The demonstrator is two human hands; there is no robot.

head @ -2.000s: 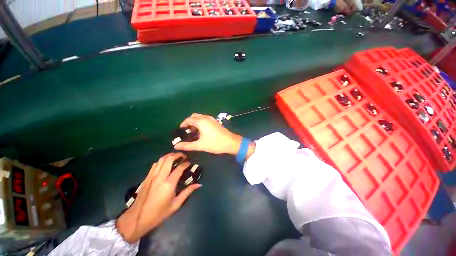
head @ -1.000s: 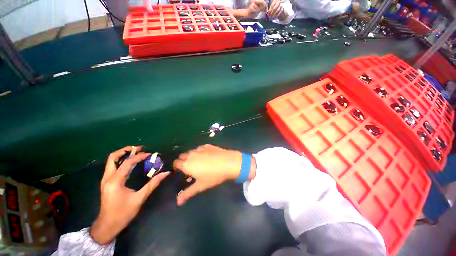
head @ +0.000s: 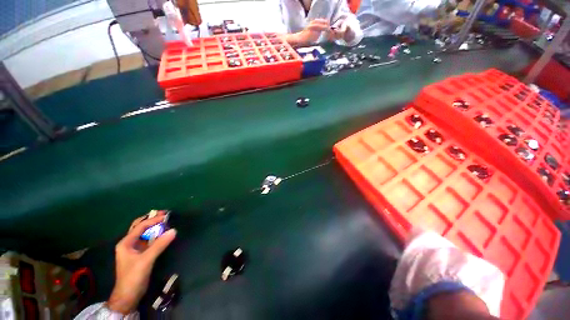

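My left hand (head: 134,259) grips a round black unit (head: 154,231) between thumb and fingers at left; its face shines bluish-white and a pale strip shows at its top. Two black pucks with cream strips lie on the dark green mat: one (head: 234,264) right of my left hand, the other (head: 166,294) just below and beside it. Of my right hand (head: 459,307) only a patch of skin past the blue wristband shows at the bottom edge, lower right; its fingers are out of the picture.
Red trays (head: 390,181) with black units stand at right, more (head: 231,81) at the back. Small units lie mid-mat (head: 270,184) and on the raised green surface (head: 302,102). A power supply (head: 47,287) stands lower left. A coworker's hands (head: 315,30) show behind.
My left hand has moved left and down with the unit. My right hand has left the pucks and gone to the lower right, mostly out of view. The view has shifted.
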